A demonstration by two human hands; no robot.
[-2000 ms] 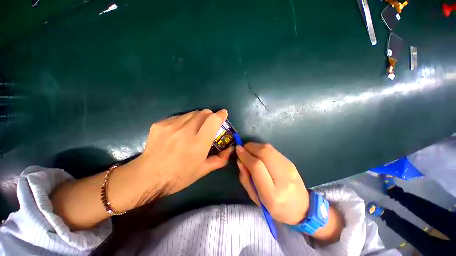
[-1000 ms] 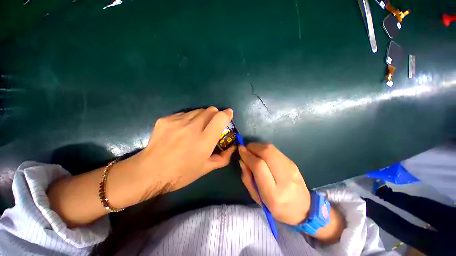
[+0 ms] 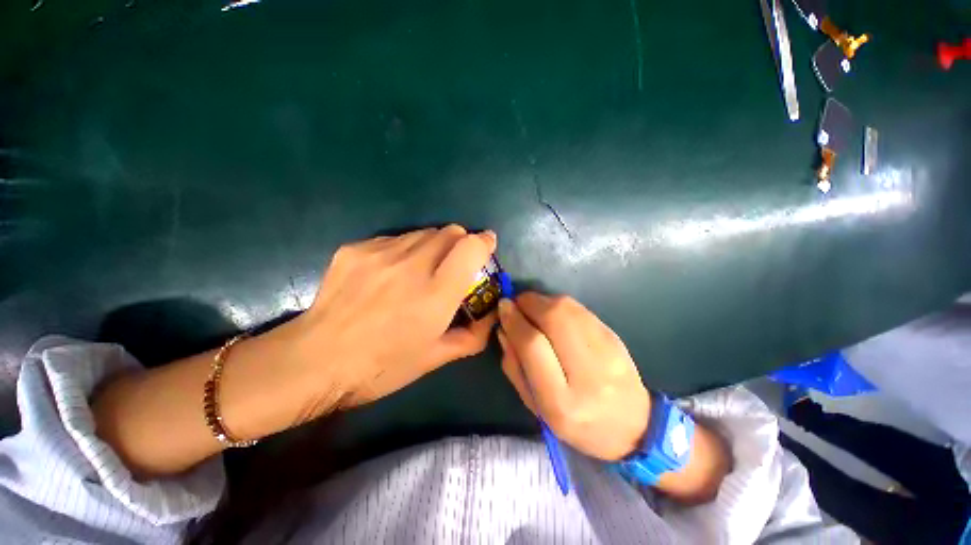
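Observation:
My left hand point(image 3: 399, 303) grips a small watch case point(image 3: 483, 296) between thumb and fingers, near the middle of the view. Yellow, black and white internals show in its open face; my fingers hide the rest. My right hand point(image 3: 570, 362) holds a long blue pry stick point(image 3: 557, 460) like a pen. The stick's tip is at the right edge of the case and appears to touch it. Its middle is hidden behind my right hand.
Silver tweezers point(image 3: 784, 62) lie at the upper right. Beside them are dark screens point(image 3: 835, 122) with orange-gold flex cables, a small metal strip point(image 3: 870, 151) and a red piece point(image 3: 954, 53). The green bench point(image 3: 351, 128) curves away at right, with a person's dark-clothed legs point(image 3: 868, 468) beyond.
The blue stick's rear end has swung slightly left and its tip sits a little higher along the case edge. The right hand shifted slightly. The case stays in the left hand.

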